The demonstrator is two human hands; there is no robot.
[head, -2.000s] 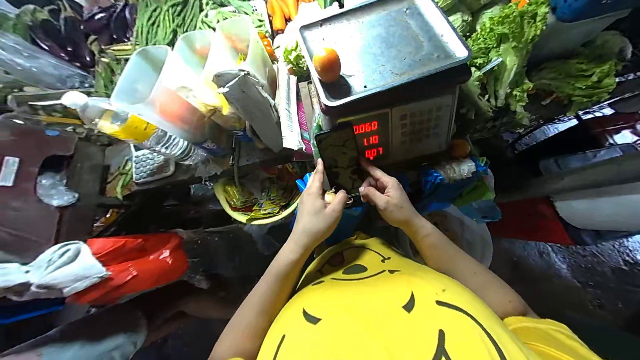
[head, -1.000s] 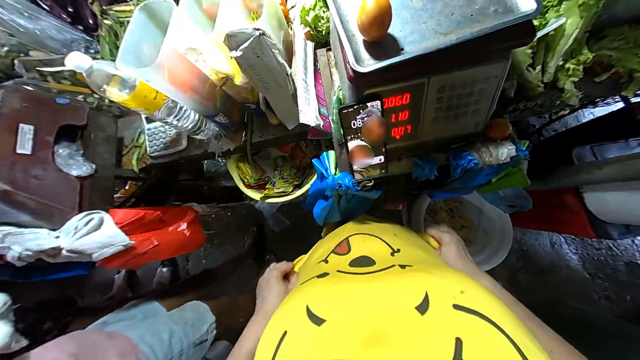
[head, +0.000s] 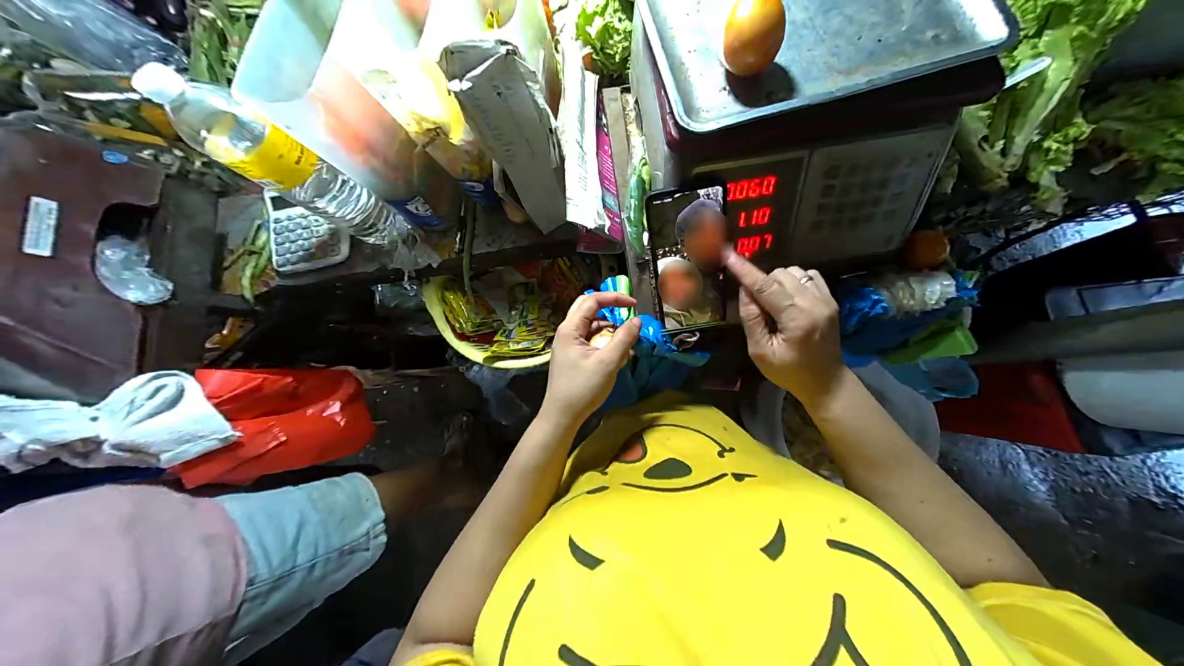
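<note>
A smartphone (head: pixel 686 259) with a lit screen stands upright against the front of a digital scale (head: pixel 869 185) with red digits. My right hand (head: pixel 791 319) is at the phone's right side, its index fingertip at the screen's edge, holding nothing that I can see. Left of the phone, my left hand (head: pixel 592 351) is raised with thumb and index finger apart, close to a knotted blue plastic bag (head: pixel 655 338); whether it touches the bag is unclear. An orange tomato (head: pixel 754 35) lies on the scale's metal tray (head: pixel 888 46).
A yellow-rimmed basin (head: pixel 462 347) of small packets sits below the shelf. A water bottle (head: pixel 268 153), a calculator (head: pixel 305 236) and plastic containers (head: pixel 361 102) stand left. Lettuce (head: pixel 1008 120) lies right of the scale. A red bag (head: pixel 296 421) and a person's leg (head: pixel 301 546) are at left.
Both hands were around the phone two seconds ago, then down by the yellow shirt one second ago. Now they are raised again, the right one at the phone. The phone's screen picture has changed.
</note>
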